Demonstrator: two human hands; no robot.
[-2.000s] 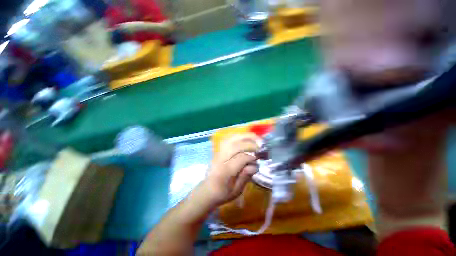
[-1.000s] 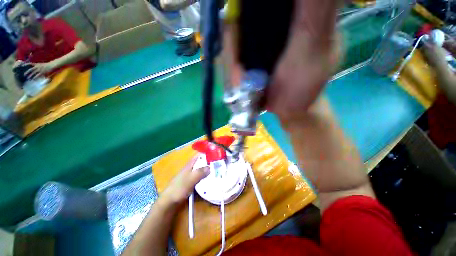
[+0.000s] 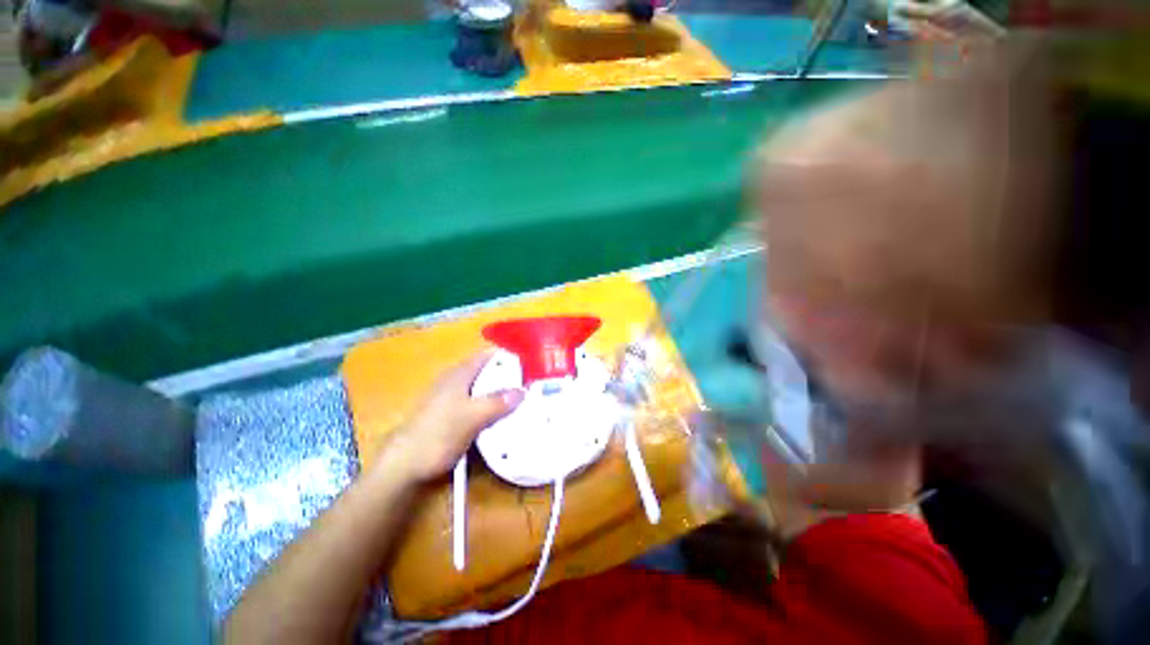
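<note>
A white appliance body (image 3: 545,435) with a flared red end (image 3: 545,343) lies on the orange-yellow padded fixture (image 3: 416,365). Two white sticks point down at its sides, and a white cord (image 3: 551,542) trails from its lower edge. My left hand (image 3: 444,422) holds the body at its left side, thumb on top. My right hand (image 3: 870,239) is large and blurred at the right, raised near a dark blurred tool, probably the power screwdriver (image 3: 1095,227). The blur hides whether its fingers are around the tool.
A green conveyor belt (image 3: 353,233) runs behind the fixture. A speckled silver mat (image 3: 271,466) and a grey speckled tub (image 3: 95,416) are at the left. Across the belt are other orange fixtures (image 3: 605,48), a dark tub (image 3: 483,40) and parts of people.
The screwdriver has moved off the body to the right with my right hand near it. My left hand stays on the body. The camera view has turned and shifted.
</note>
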